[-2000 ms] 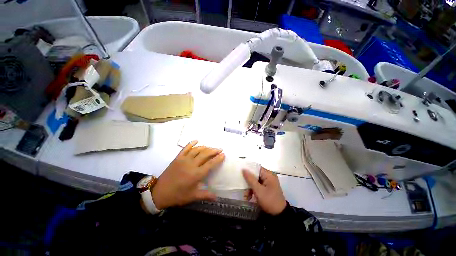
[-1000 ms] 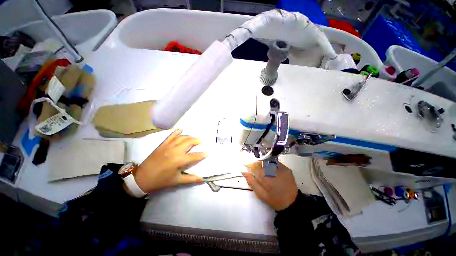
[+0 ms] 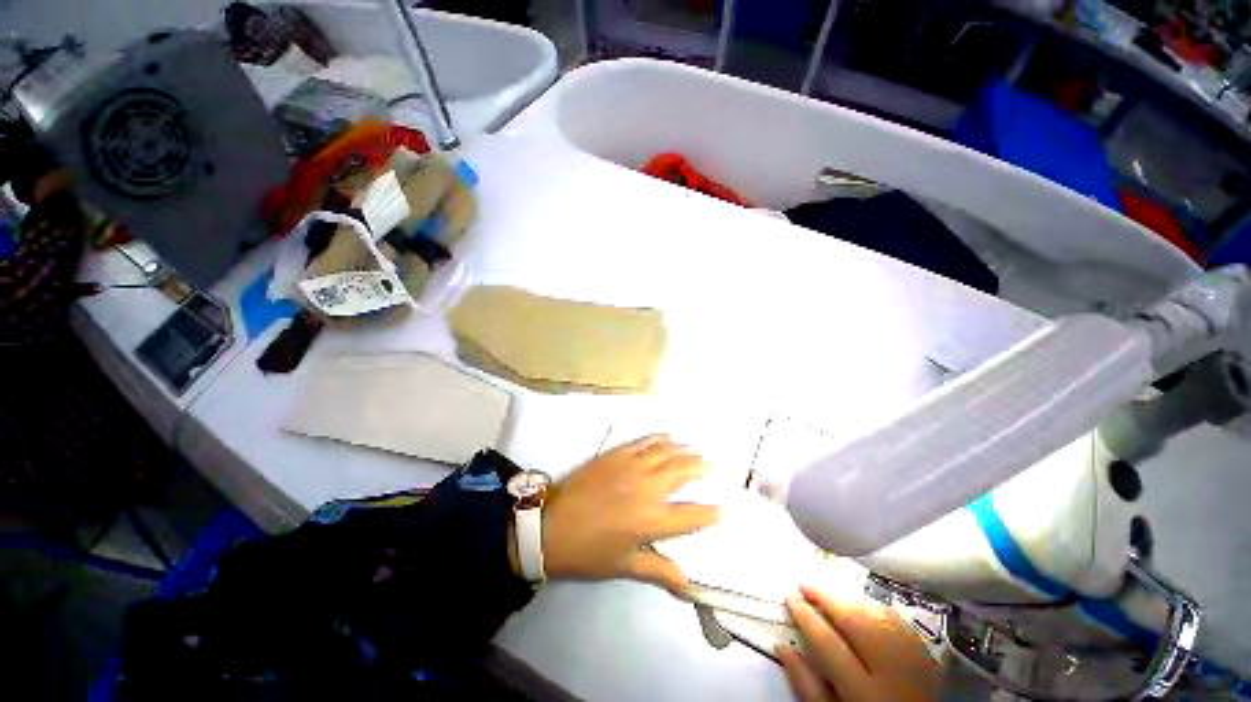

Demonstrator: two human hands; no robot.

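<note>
A pale fabric panel (image 3: 748,560) lies on the white table beside the needle area of the sewing machine (image 3: 1056,528). My left hand (image 3: 624,514) lies on the panel's left side with fingers spread. My right hand (image 3: 864,651) is at the panel's near right edge, fingertips on it, and is partly cut off by the bottom of the picture. The needle and presser foot cannot be made out clearly. A stack of pale pieces (image 3: 405,405) and a stack of khaki pieces (image 3: 560,339) lie to the left.
The work lamp (image 3: 974,432) hangs over the machine head at right. A bundle with a white barcode label (image 3: 350,291) lies at far left. A white trough (image 3: 809,130) runs behind the table. A grey machine part (image 3: 151,130) and another person's patterned sleeve (image 3: 48,261) are at the left edge.
The view has swung left and closer, so the pale pieces right of the machine are out of view. Both hands remain at the panel by the needle area.
</note>
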